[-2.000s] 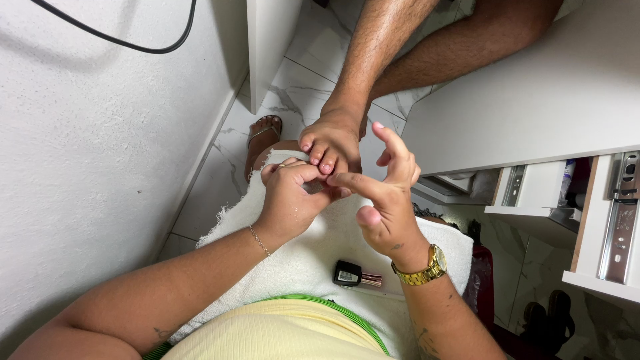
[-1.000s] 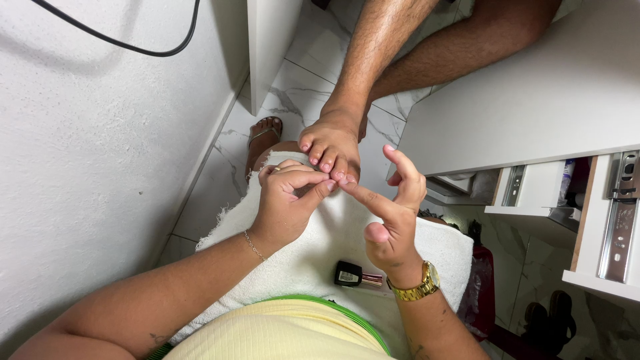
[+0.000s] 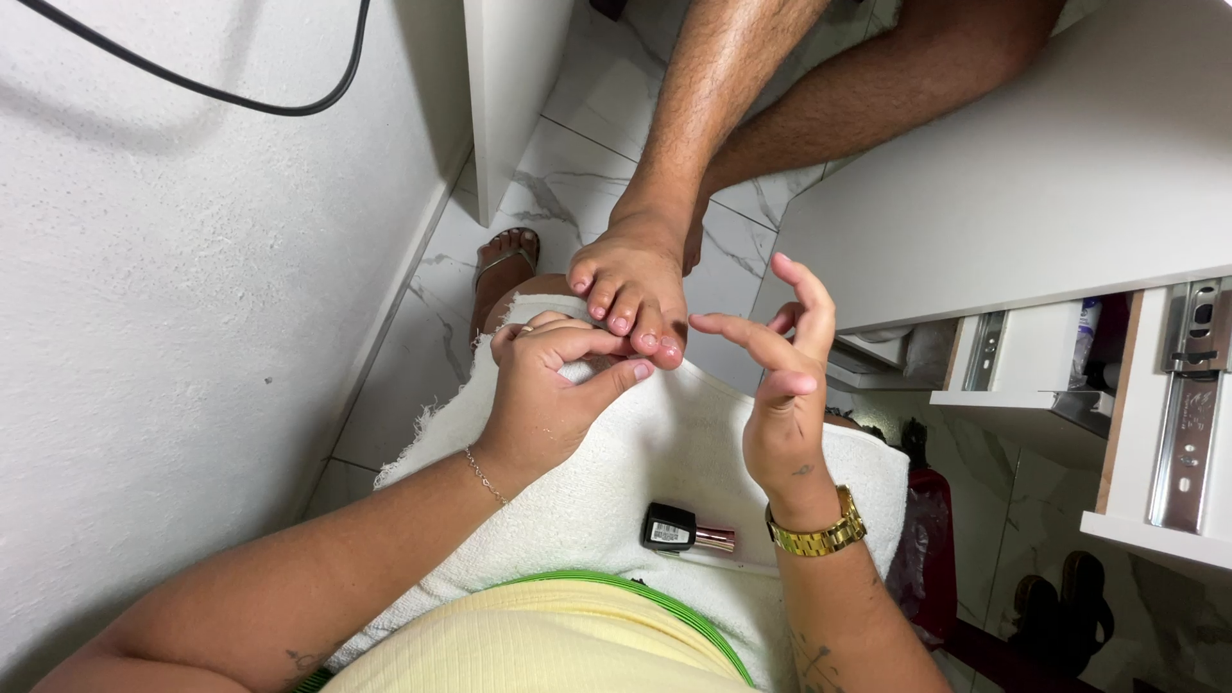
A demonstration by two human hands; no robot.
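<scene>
Another person's bare foot (image 3: 635, 269) rests at the far edge of a white towel (image 3: 577, 500) spread over my lap. My left hand (image 3: 563, 385), with a thin bracelet at the wrist, has its fingers and thumb at the tips of the toes nearest me, touching the foot. To the right of the foot, my right hand (image 3: 784, 385) is raised with its fingers apart, holding nothing; its index fingertip is close beside the toes. A gold-coloured watch (image 3: 818, 529) is on that wrist. A black nail polish bottle (image 3: 669, 527) with a shiny pinkish cap lies on the towel.
A rough white wall (image 3: 192, 289) with a black cable (image 3: 289, 109) stands on the left. At the right are a white panel (image 3: 962, 192) and open drawers (image 3: 1001, 397) with metal runners. Dark sandals (image 3: 1064, 606) are at lower right. My sandalled foot (image 3: 505, 260) stands on marble-look tiles.
My right index fingertip was at the toes and is now slightly off to their right. My left hand stays at the toes, its thumb now a little lower. The bottle has not moved.
</scene>
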